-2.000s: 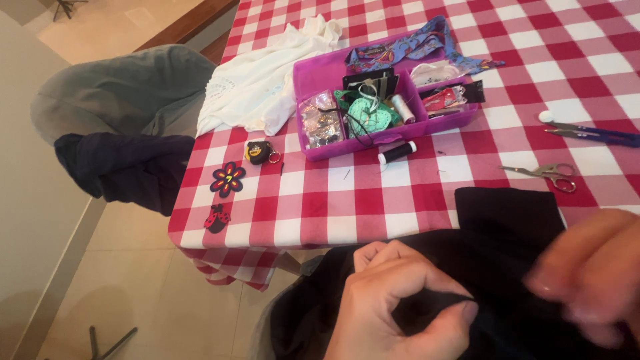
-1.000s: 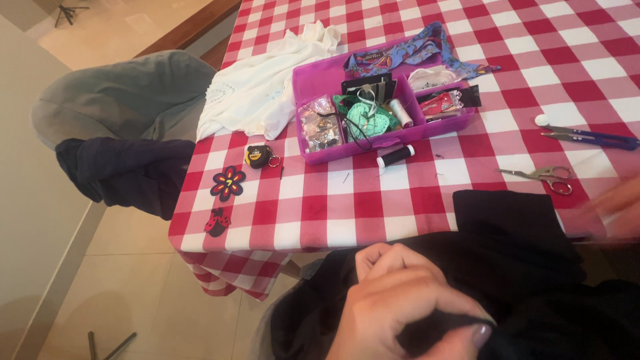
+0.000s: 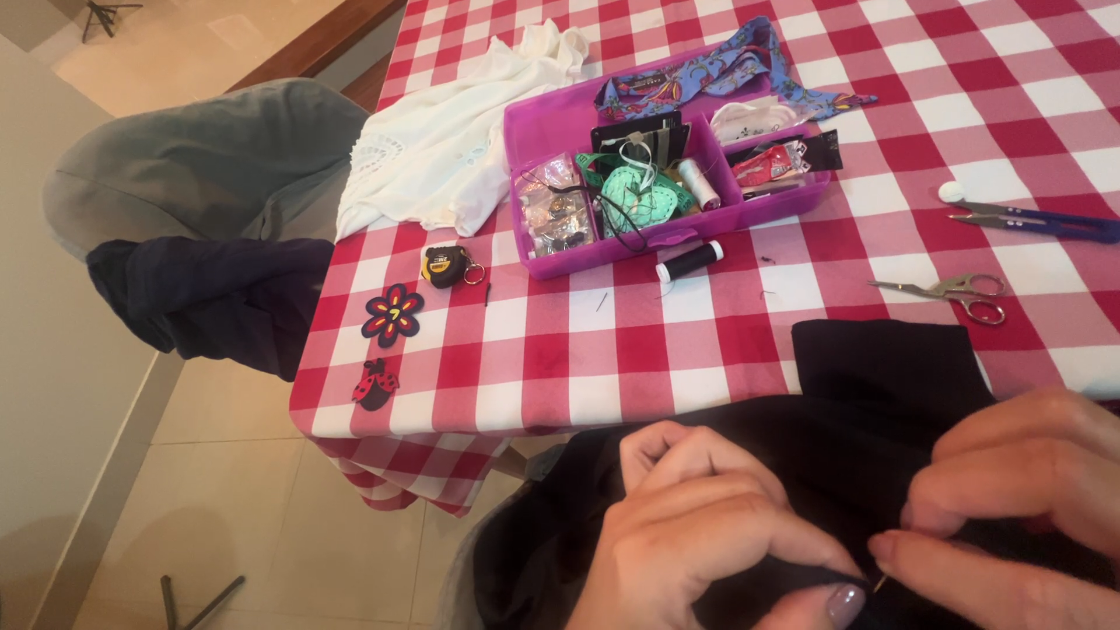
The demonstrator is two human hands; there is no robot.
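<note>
Black fabric [image 3: 700, 455] lies over the lap and up onto the table edge. My left hand [image 3: 717, 534] pinches a fold of it between thumb and forefinger. Close beside that fold, the fingertips of my right hand [image 3: 1015, 499] hold a thin needle [image 3: 880, 583], whose point is near the left thumb; whether it has entered the cloth cannot be told. Small embroidery scissors [image 3: 954, 287] lie just above the fabric, with thread snips [image 3: 1041, 219] beyond them. A spool of black thread [image 3: 690, 262] rests against the front of a purple sewing box [image 3: 604, 254].
The box holds a white thread spool [image 3: 699, 185], a green heart-shaped item [image 3: 637, 199] and a patterned blue cloth [image 3: 700, 74]. At left are a white garment [image 3: 446, 140], a small tape measure [image 3: 444, 265], a flower patch [image 3: 393, 315], a ladybug patch [image 3: 375, 385] and a chair with dark cloth [image 3: 219, 293].
My right hand, blurred at the right edge one second ago, has come back in beside my left hand. The left hand keeps its pinch on the black fabric.
</note>
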